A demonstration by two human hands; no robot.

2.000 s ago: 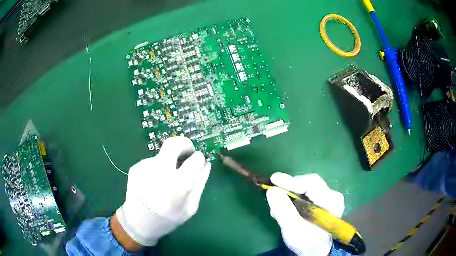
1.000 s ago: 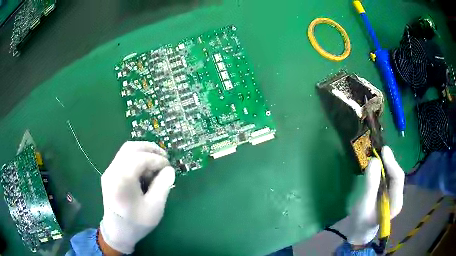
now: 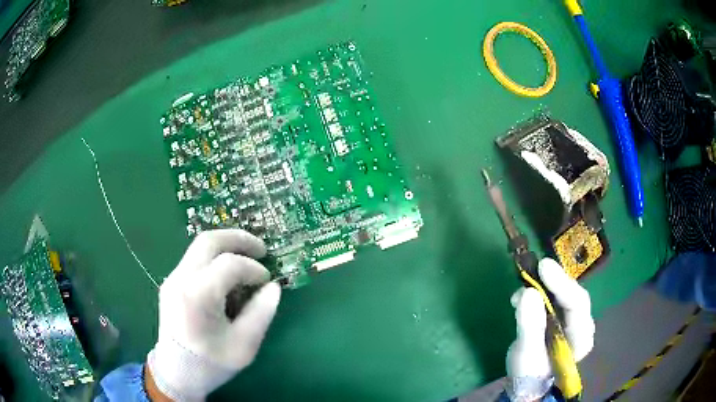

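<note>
A populated green circuit board lies on the green mat, white connectors along its near edge. My gloved left hand is at the board's near left corner, fingers pinched; a thin solder wire trails from it up and left. The fingertips hide that corner. My gloved right hand holds the soldering iron by its yellow handle, tip pointing up and away, between the board and the stand. The dark soldering iron stand has a crusted whitish rim, with a yellow-brown sponge at its near end.
A yellow ring lies above the stand. A blue desoldering pump lies right of it, beside black ribbed round units. A second board is at the far left. Another board is at the top left, on a dark surface.
The right hand moved the iron from the circuit board to the stand, then back left out of it. The left hand shifted left and the board sits further left in view.
</note>
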